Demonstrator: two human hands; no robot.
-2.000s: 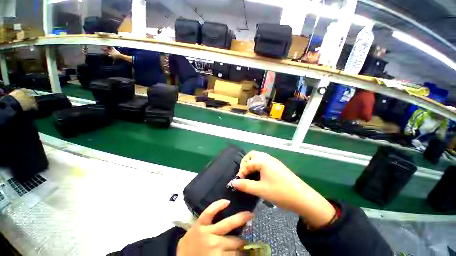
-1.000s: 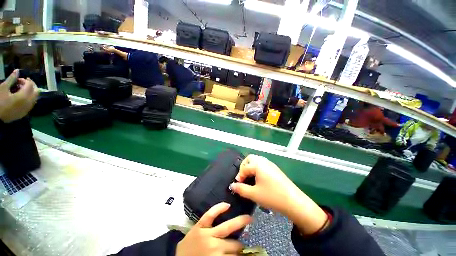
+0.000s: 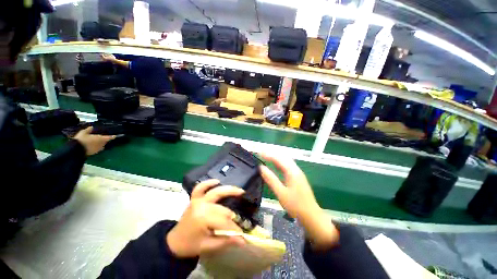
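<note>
A black box-shaped unit point(image 3: 231, 171), with a recessed panel and a small pale mark on its top face, is tilted in front of me. My left hand point(image 3: 204, 223) holds a cream-yellow stack of backing sheets point(image 3: 245, 256), with its fingers against the unit's near side. My right hand point(image 3: 291, 188) is at the unit's right edge, fingers apart and slightly blurred; whether the fingertips touch it I cannot tell. No sticker shows in the right fingers.
The green conveyor point(image 3: 349, 185) carries black units left and right point(image 3: 426, 185). A neighbouring person's arm point(image 3: 60, 163) reaches over it at left. Shiny film point(image 3: 82, 234) covers the bench. A white sheet point(image 3: 395, 259) lies at right. An overhead shelf point(image 3: 250, 62) holds black units and bottles.
The unit has turned and shifted slightly up. My right hand has opened and moved from its face to its right edge. The yellow stack shows more. The neighbour's arm has reached towards the conveyor.
</note>
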